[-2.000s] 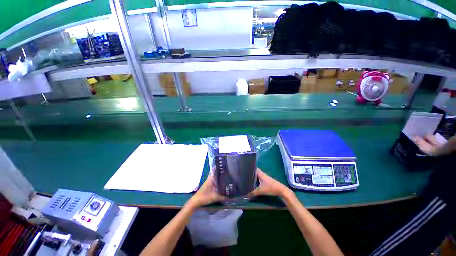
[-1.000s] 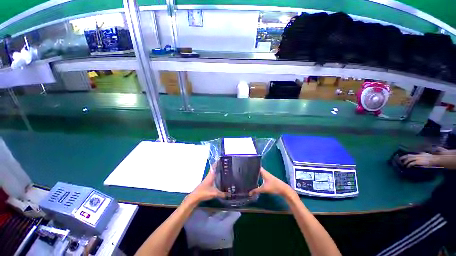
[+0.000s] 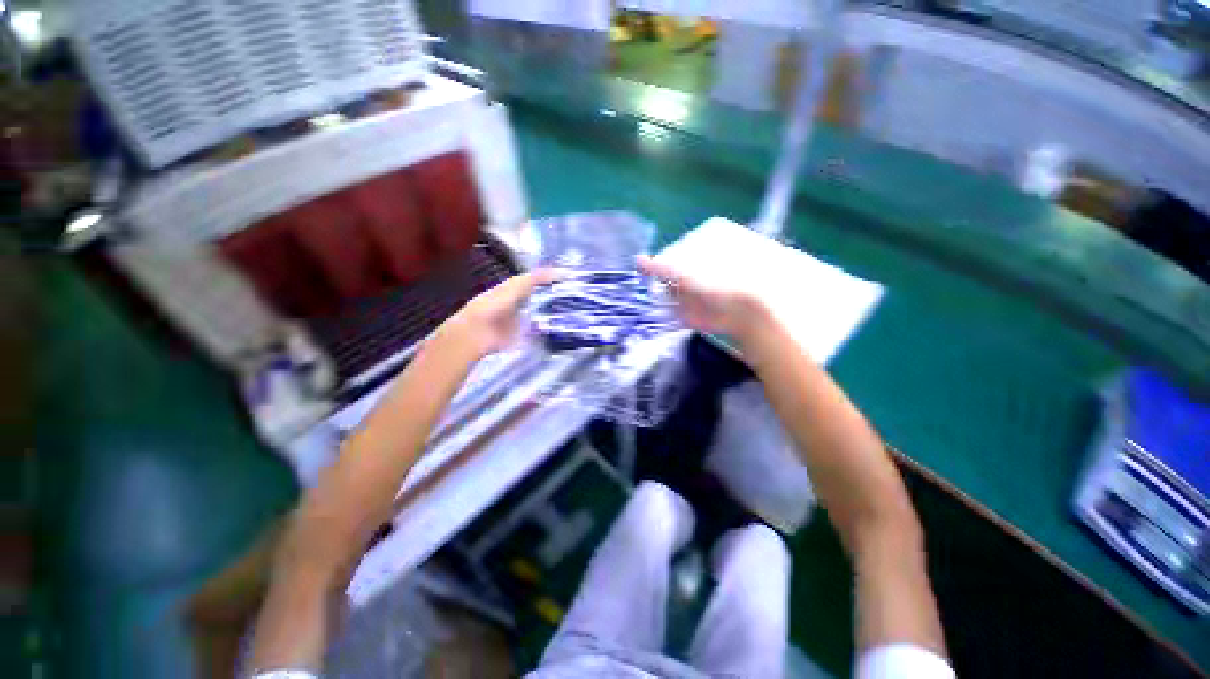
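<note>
The black product box [image 3: 600, 303] is inside a clear plastic bag [image 3: 593, 236] and is held in the air over the near end of the bar sealer [image 3: 465, 458]. My left hand [image 3: 502, 308] grips its left side and my right hand [image 3: 706, 303] grips its right side. Loose film hangs crumpled below the box, towards me. The frame is blurred, so print on the box cannot be read.
The shrink tunnel [image 3: 319, 173] with dark red curtain flaps and a roller conveyor [image 3: 405, 312] stands at the left. A white sheet [image 3: 783, 285] lies on the bench behind my right hand. The blue scale [image 3: 1154, 464] is at the far right. A white sack [image 3: 759, 458] hangs below the bench.
The view has swung left from the bench to the sealer and tunnel. Both hands still hold the bagged box, now over the sealer, and loose film now shows on the side towards me.
</note>
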